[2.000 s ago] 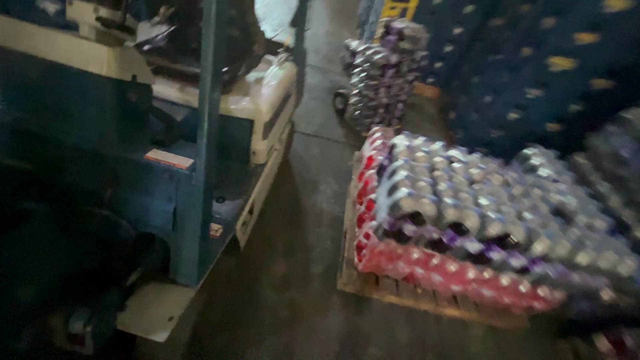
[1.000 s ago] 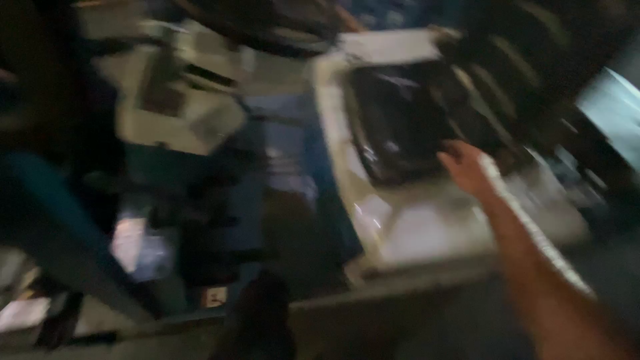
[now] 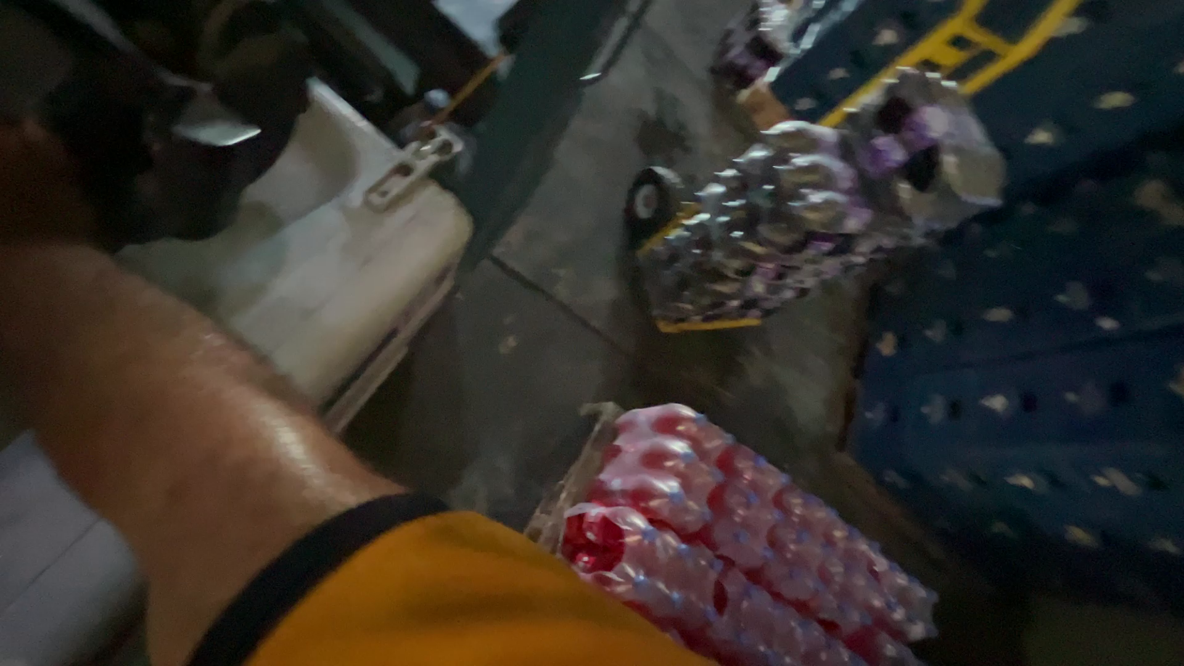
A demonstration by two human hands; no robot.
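In the head view, one of my bare forearms (image 3: 213, 407) reaches from an orange sleeve with a black cuff (image 3: 481, 592) toward the upper left, beside the pale body panel (image 3: 351, 268) of an industrial vehicle. A dark seat-like part (image 3: 176, 129) lies beyond it. Neither hand can be made out, and which arm this is cannot be told. Right of the sleeve, plastic-wrapped packs of red bottles (image 3: 740, 527) rest on a wooden pallet (image 3: 569, 476).
A yellow-framed hand truck (image 3: 708, 325) holds wrapped silver and purple packs (image 3: 786, 222), with its black wheel (image 3: 655, 199) on the concrete floor (image 3: 555, 305). Blue panels or stacked goods (image 3: 1027, 398) with pale spots stand at the right. The view is dim and blurred.
The view has swung from the vehicle's seat area to its side and the floor. The hand seen at the dark seat one second ago is no longer distinguishable.
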